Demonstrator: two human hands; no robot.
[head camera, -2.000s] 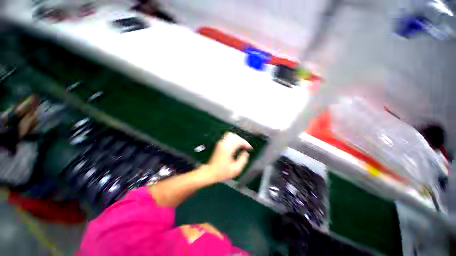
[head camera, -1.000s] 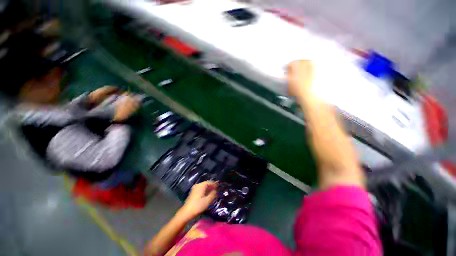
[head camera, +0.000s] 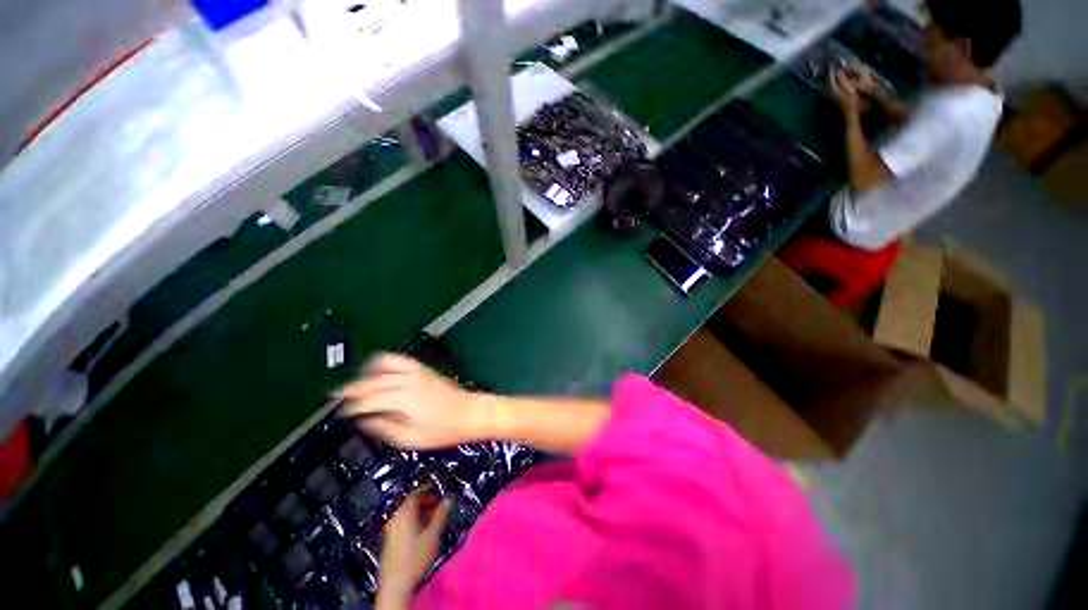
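A large black housing tray (head camera: 298, 512) with rows of pockets and shiny dark parts lies at the lower left, partly hidden by my arms. My right hand (head camera: 409, 403) is above its far edge, palm down and fingers pointing left; they are blurred. My left hand (head camera: 413, 542) is lower, over the tray's near part, its fingertips among the dark parts. Whether either hand holds something cannot be told. A small dark part with two light patches (head camera: 335, 346) lies on the green line just beyond my right hand.
A white post (head camera: 492, 143) rises beyond the bench. A parts bin (head camera: 555, 212), round dark fan (head camera: 632, 191), second black tray (head camera: 740, 179) and black slab (head camera: 678, 265) are to the right. A seated person (head camera: 919, 155) works there. Open cardboard boxes (head camera: 954, 334) stand below. A white shelf (head camera: 155, 179) runs left.
The view has swung to the right along the bench. My right hand has come back from the white shelf to the tray's far edge. My left hand remains over the tray.
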